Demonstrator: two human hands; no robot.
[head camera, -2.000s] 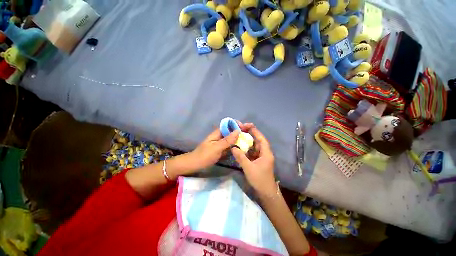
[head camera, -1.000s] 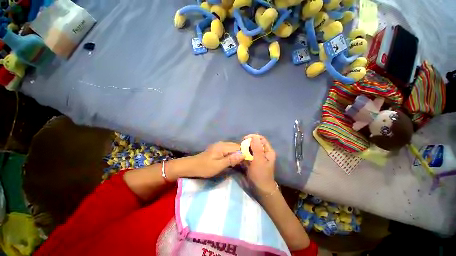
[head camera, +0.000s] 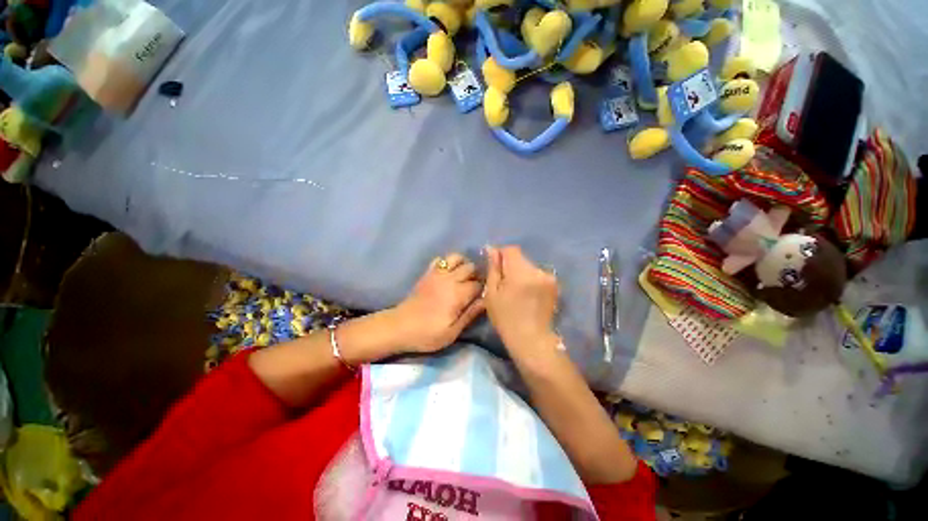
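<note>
My left hand (head camera: 445, 303) and my right hand (head camera: 521, 300) are close together above the table's front edge, with thumbs and index fingers meeting. The fingers of both are curled in. Something tiny and pale shows at my right fingertips, too small to make out. A small yellow spot shows on a left finger, perhaps a ring. The blue and yellow plush piece held earlier is not visible; the hands may hide it. A slim silver tool (head camera: 607, 305) lies on the table to the right of my right hand.
Finished-looking blue and yellow plush pieces (head camera: 529, 142) with blue tags are heaped at the back. A white thread (head camera: 239, 178) lies at left. A doll (head camera: 789, 259) on striped cloth and a red-black box (head camera: 819, 117) are at right. Plush pieces (head camera: 267, 313) fill a bin below the edge.
The blue band, then the yellow end, were visible in my hands and are now out of sight. My left hand has curled, and my right fingertips now point up beside it.
</note>
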